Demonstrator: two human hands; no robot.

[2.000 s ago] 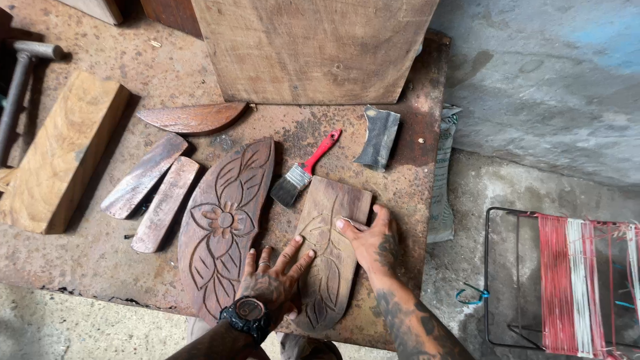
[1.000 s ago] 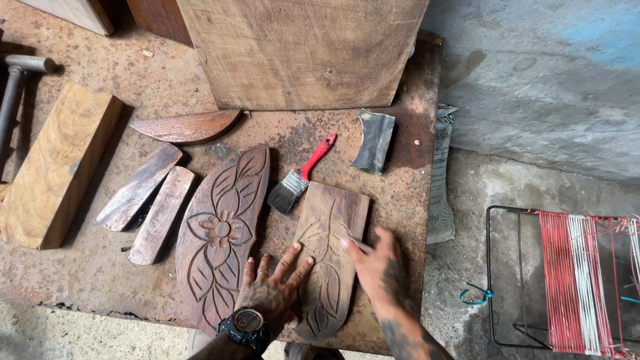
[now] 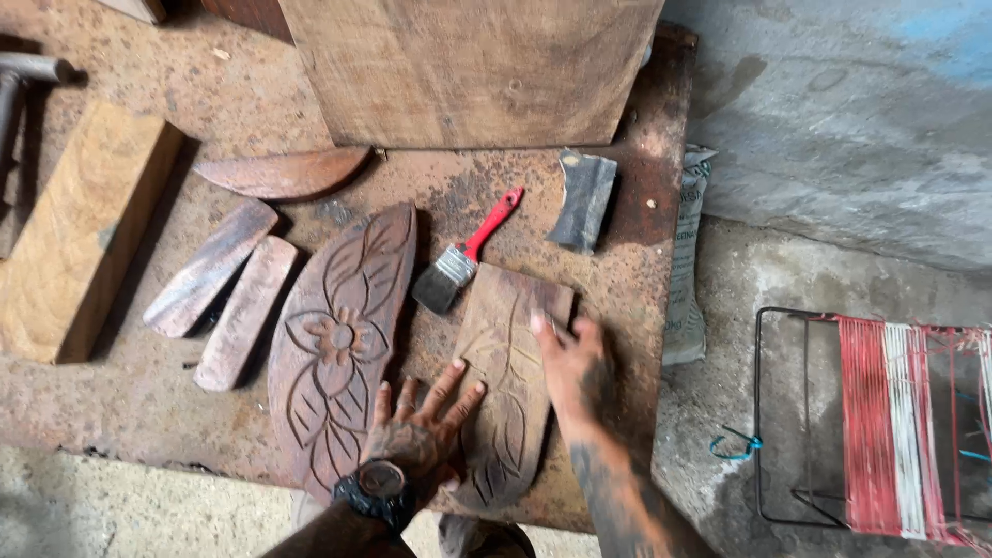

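Note:
A carved wooden panel with leaf lines lies on the rusty workbench. My left hand, fingers spread, presses on its left edge and holds nothing. Over the panel's upper right part is my right hand, its thumb and fingers pinched on a small thin piece, perhaps sandpaper, mostly hidden. Left of my left hand lies a darker curved panel carved with a flower. A paintbrush with a red handle rests above the leaf panel, and a bent piece of dark sandpaper is at the upper right.
Two narrow wooden pieces, a curved wooden offcut, a thick wood block and a hammer lie to the left. A flat board is at the back. Beyond the bench's right edge stand a sack and a corded metal frame.
My right hand has shifted about on the upper right of the leaf panel. My left hand stays at the panel's left edge.

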